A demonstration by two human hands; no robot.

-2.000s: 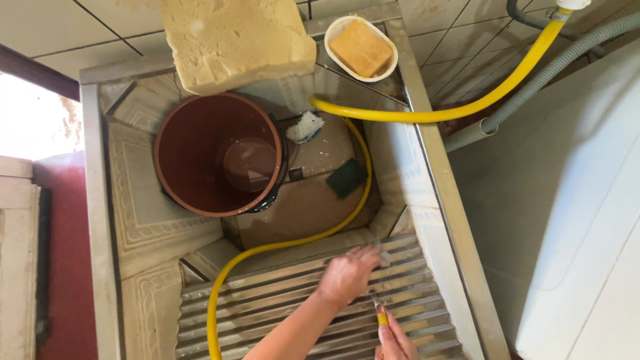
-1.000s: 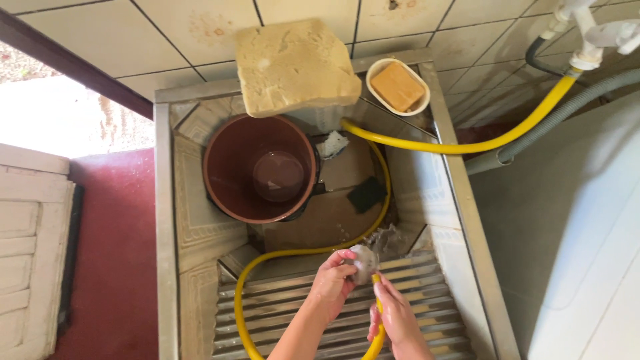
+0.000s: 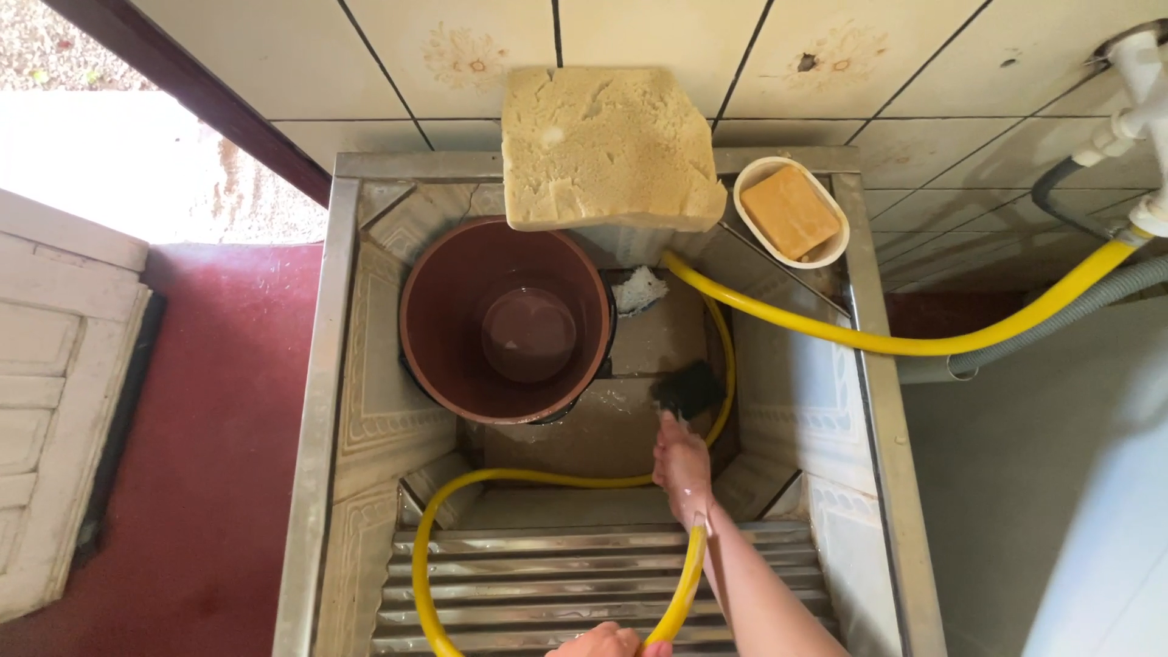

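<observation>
My right hand (image 3: 683, 465) reaches down into the tiled sink (image 3: 593, 429), its fingers pinched at the lower left edge of a dark green scouring pad (image 3: 690, 388). Near the bottom edge, my left hand (image 3: 602, 641) grips a yellow hose (image 3: 677, 602), and only part of that hand shows. The hose's free end lies by my right wrist, where water splashes. A reddish-brown bucket (image 3: 447, 365) with a little water inside stands left of the pad. Beside the bucket lies a white scrubbing item (image 3: 641, 290).
A large yellowish foam block (image 3: 607, 151) rests on the back rim. Right of it, a white oval dish (image 3: 841, 242) holds an orange-brown soap bar (image 3: 790, 212). A metal ribbed washboard (image 3: 584, 570) slopes at the front. A grey corrugated hose (image 3: 1040, 328) runs at right.
My right hand has let go of the hose and moved forward to the pad. My left hand has come back toward the bottom edge and now holds the hose; the greyish item it held is out of sight.
</observation>
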